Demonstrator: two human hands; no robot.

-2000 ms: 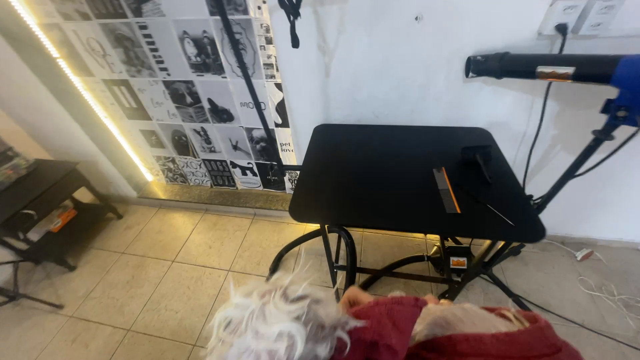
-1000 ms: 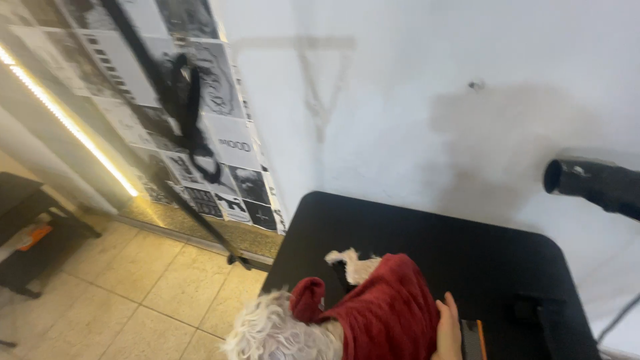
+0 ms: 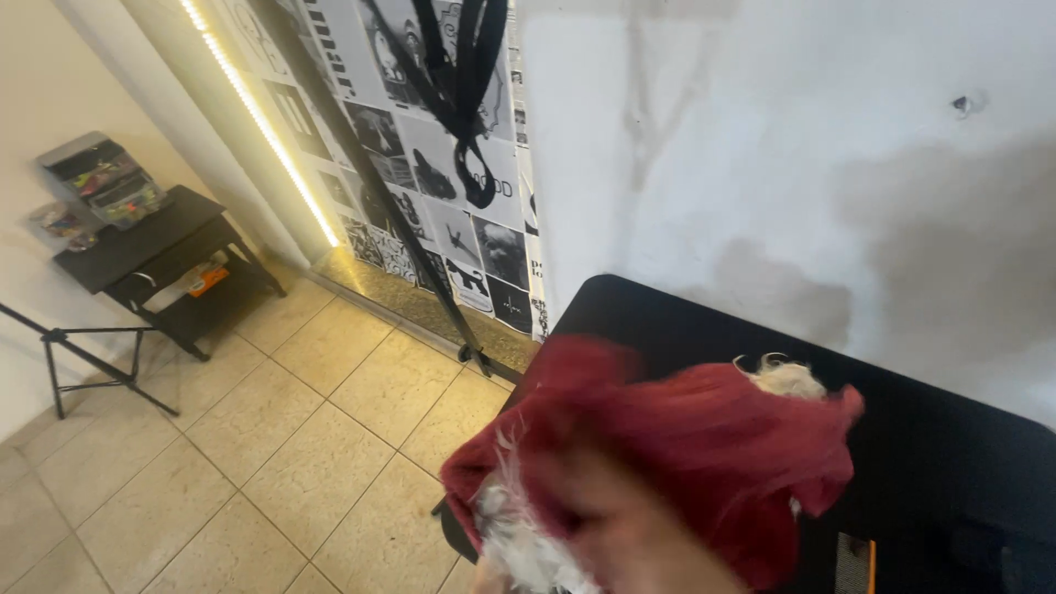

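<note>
A white, curly-haired dog [image 3: 528, 549], covered by a red cloth or garment [image 3: 709, 429], is on the black grooming table [image 3: 924, 412]. Pale curly fur also shows at the cloth's far right side. My right hand [image 3: 635, 520], strongly blurred, reaches in from the bottom edge over the red cloth and close to the white fur; its fingers cannot be made out. A sliver of skin below the fur at the bottom edge appears to be my left hand [image 3: 488, 576], mostly hidden by the dog.
A comb-like tool with an orange edge [image 3: 855, 565] lies on the table, beside a dark object. Black straps [image 3: 466, 91] hang before the poster-covered panel. At left stand a small black side table [image 3: 148, 239] with plastic bins [image 3: 107, 177] and a black tripod-like stand [image 3: 91, 355].
The dog in red, below the tabletop two seconds ago, is now on the table. The hand seen at the dog's right side one second ago no longer shows there. The view has shifted left.
</note>
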